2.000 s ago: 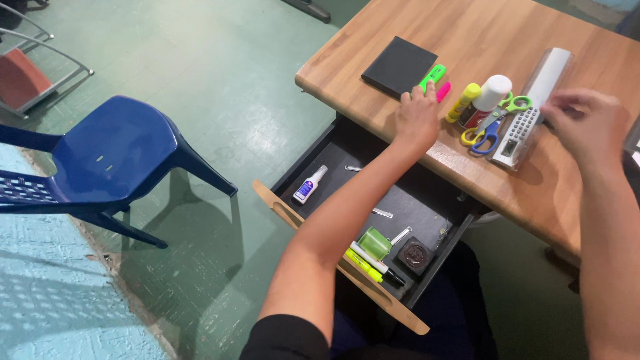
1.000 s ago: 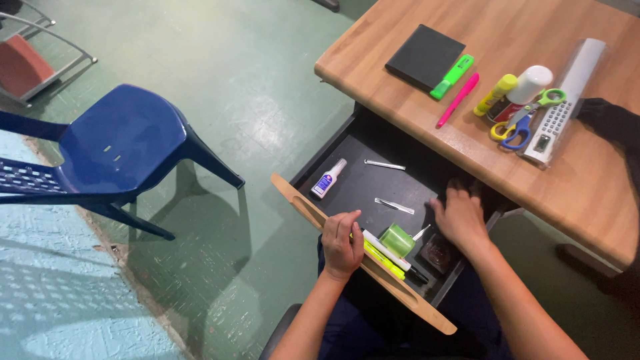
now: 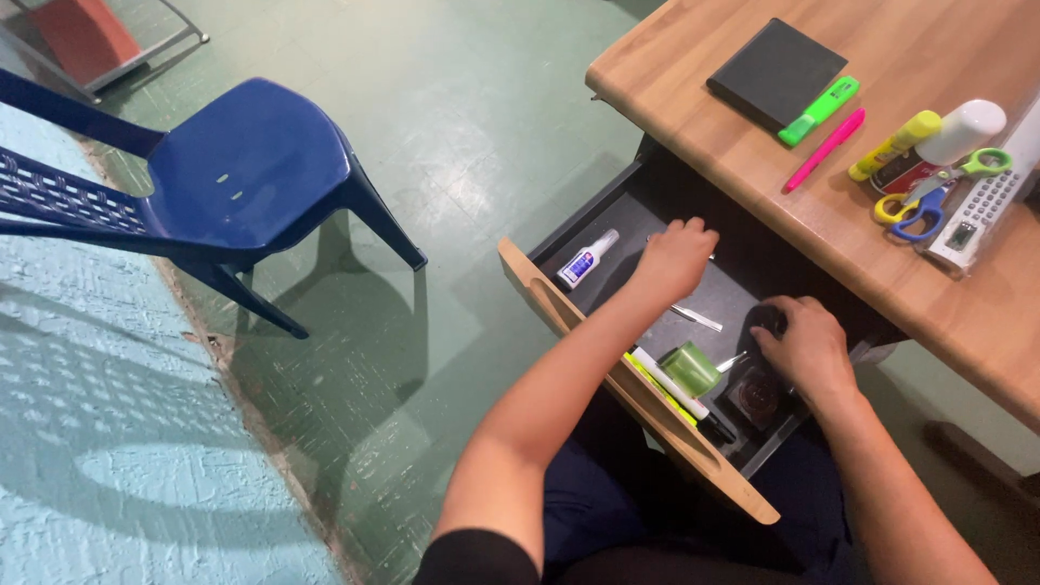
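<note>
My left hand (image 3: 678,253) reaches into the open drawer (image 3: 546,301), fingers bent down over a small metal piece that is mostly covered; its grip is not clear. My right hand (image 3: 800,341) is at the drawer's right side, thumb and fingers apart, above a dark square container (image 3: 754,396). Between the hands lies a slim metal tool (image 3: 696,318). A small white bottle with a blue label (image 3: 587,260) is at the drawer's left. Near the front panel are a green tape roll (image 3: 691,370), a white marker (image 3: 670,382) and a yellow highlighter (image 3: 660,388).
On the wooden desk (image 3: 707,162) lie a black flat case (image 3: 776,73), a green highlighter (image 3: 819,111), a pink highlighter (image 3: 825,150), a glue stick (image 3: 895,146), a white-capped bottle (image 3: 963,132), scissors (image 3: 918,213) and a wrapped calculator ruler (image 3: 979,213). A blue plastic chair (image 3: 252,166) stands left.
My left hand has moved from the drawer's front edge to its back part. My right hand remains at the right side. Earlier, my left hand was at the highlighters on the desk.
</note>
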